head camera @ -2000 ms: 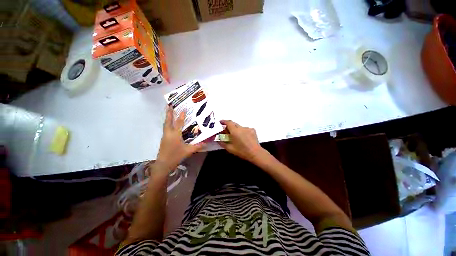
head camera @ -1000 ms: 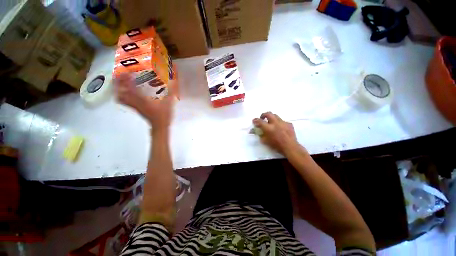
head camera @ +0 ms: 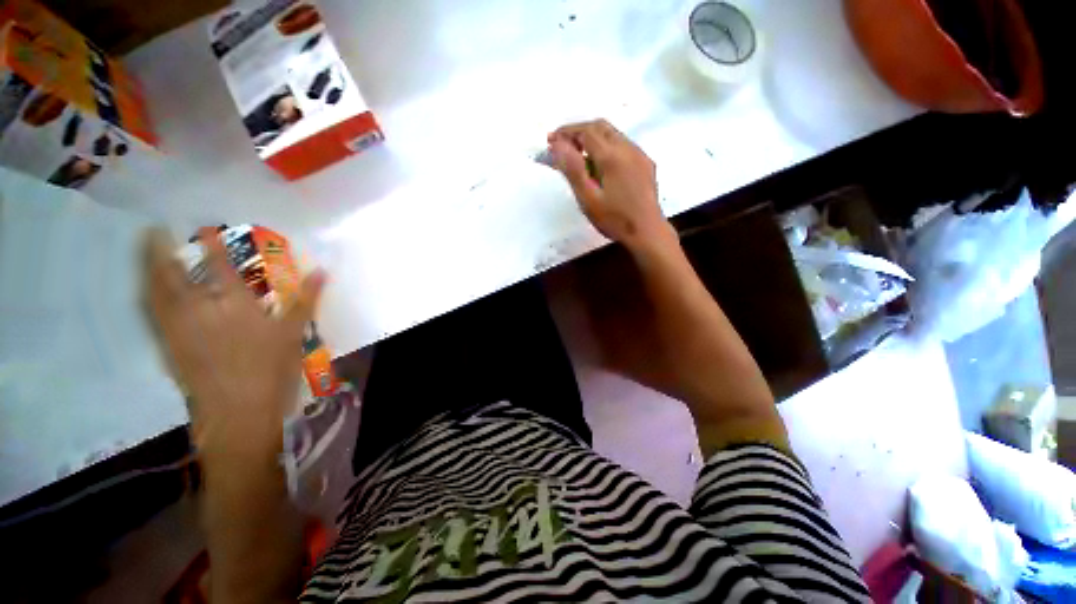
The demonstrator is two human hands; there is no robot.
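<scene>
My left hand (head camera: 224, 325), blurred, is around an orange and white retail box (head camera: 277, 266) at the table's front edge on the left; the hand hides much of the box. My right hand (head camera: 614, 183) is over the table right of centre, with a small pale or metallic sliver (head camera: 546, 155), perhaps a blade, between its fingertips. A second retail box (head camera: 289, 83) lies apart at the upper left, its white picture panel up and its orange-red end towards me. Orange boxes (head camera: 65, 100) stand at the far upper left. A clear tape roll (head camera: 722, 45) is at the back right.
An orange-red basin (head camera: 914, 53) stands at the back right. Below the white table (head camera: 472, 224) are an open carton (head camera: 737, 295) with clear plastic waste (head camera: 844, 289), and white strapping scraps (head camera: 313, 437). White bags (head camera: 1027, 484) lie at the lower right.
The view has shifted right and down. My left hand has left the grouped boxes and now has a box at the table's front edge. My right hand stays over the table with the sliver.
</scene>
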